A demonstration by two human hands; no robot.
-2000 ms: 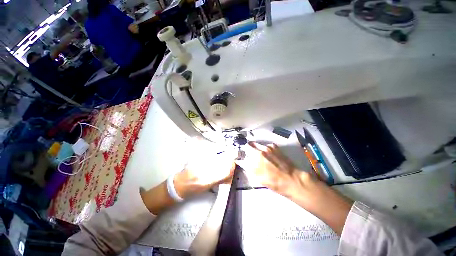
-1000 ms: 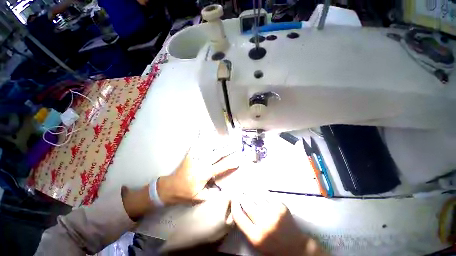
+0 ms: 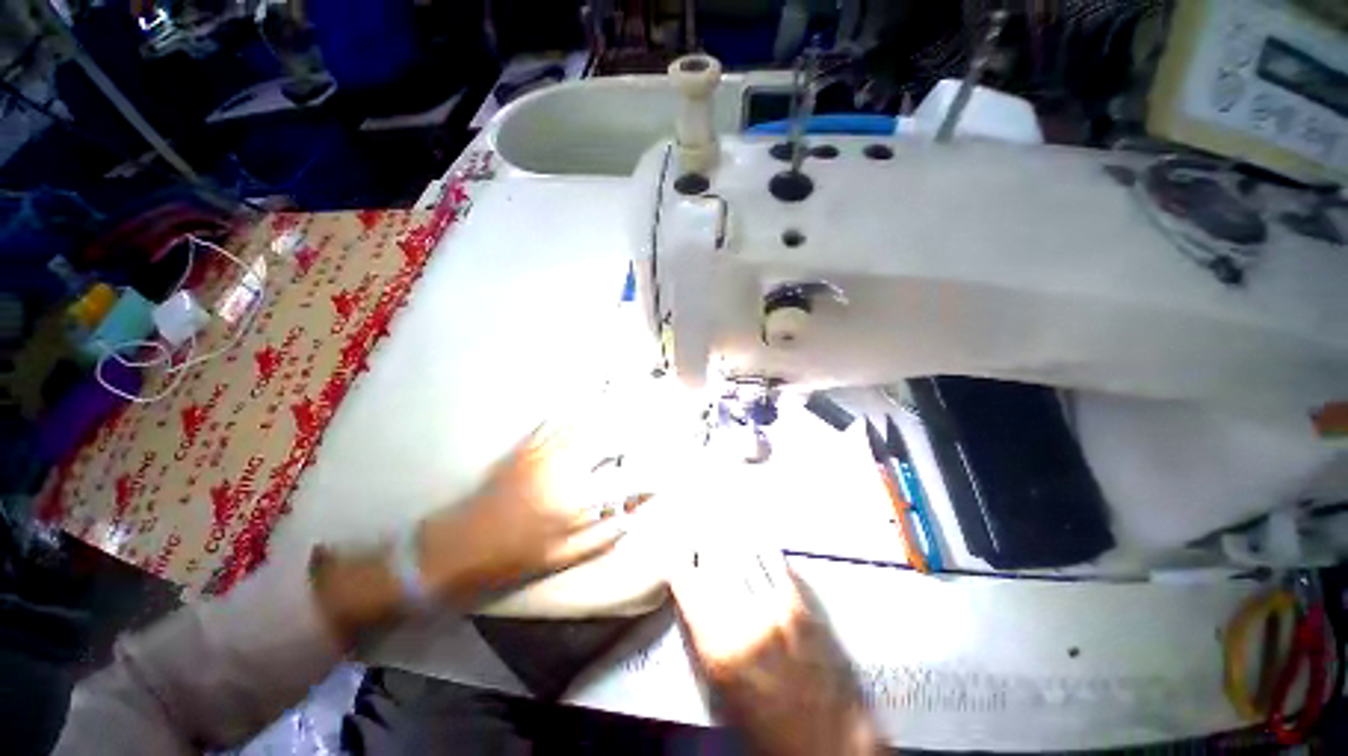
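A two-tone fabric piece, beige on top (image 3: 591, 594) with dark brown below, lies at the front of the machine table and washes out white under the lamp. My left hand (image 3: 518, 517) lies flat on it, left of the needle, fingers spread. My right hand (image 3: 747, 613) is on its right part, in front of the needle, blurred and overexposed. Glare hides the fingertips, so whether the right hand grips the fabric cannot be told. The presser foot and needle (image 3: 747, 414) stand in the glare just beyond both hands.
The white sewing machine (image 3: 946, 266) arches over the right side. Beneath its arm lie orange and blue slim tools (image 3: 914, 510) and a black flat rectangle (image 3: 1013, 473). Yellow and red loops (image 3: 1283, 657) are at far right. A printed sheet (image 3: 244, 392) with a white cable is at left.
The view has swung, so the machine head sits further right than two seconds ago. The fabric has turned from pointing at me to lying leftward under my left hand. My right hand has come nearer.
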